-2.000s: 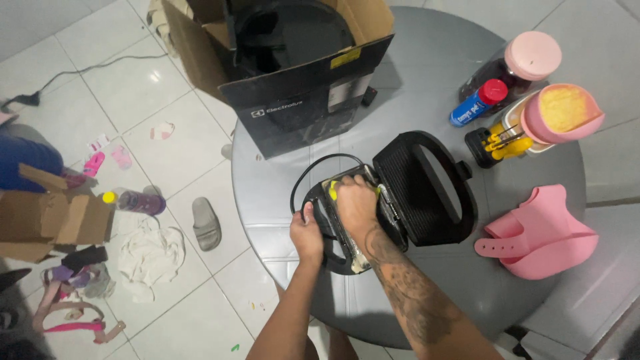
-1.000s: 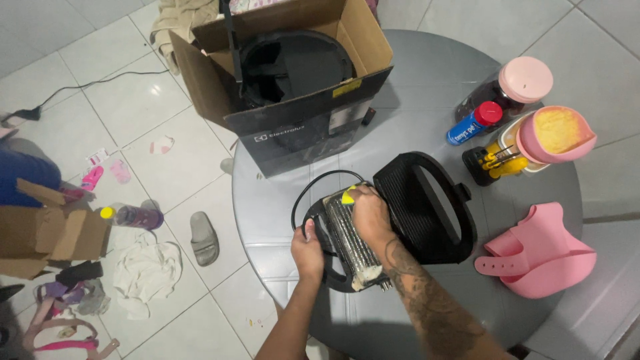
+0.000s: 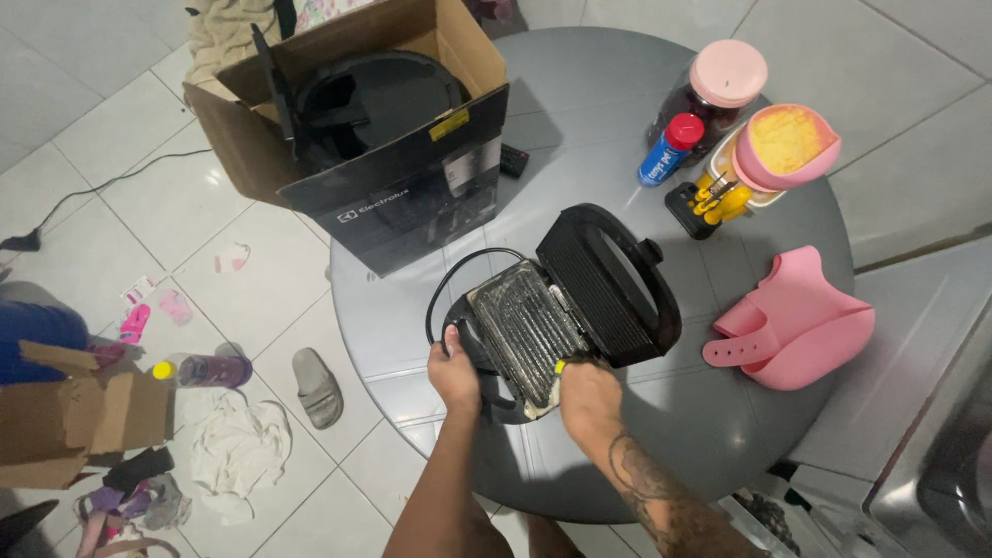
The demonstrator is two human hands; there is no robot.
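Note:
An opened black sandwich press lies on the grey round table, its ribbed lower plate [image 3: 531, 333] smeared with pale residue. Its black lid [image 3: 597, 287] is folded back to the right. My left hand [image 3: 455, 372] grips the black rim of the base at the left, thumb on top. My right hand [image 3: 590, 395] is closed around a small yellow item [image 3: 559, 366], mostly hidden by the fingers, at the lower right corner of the plate. Whether it is a sponge or a cloth I cannot tell. The black cord [image 3: 431, 291] loops behind the press.
A cardboard Electrolux box [image 3: 411, 209] holding a black appliance stands at the back left. Farther right are a pink-lidded jar [image 3: 728, 74], a blue bottle [image 3: 661, 161], a pink bowl [image 3: 787, 147], yellow-handled screwdrivers [image 3: 721, 203] and a pink silicone bib [image 3: 798, 325]. A remote control [image 3: 513, 160] lies beside the box.
My right hand has moved from the upper part of the lower plate to its near right corner, uncovering the ribs. My left hand stays at the base's left side.

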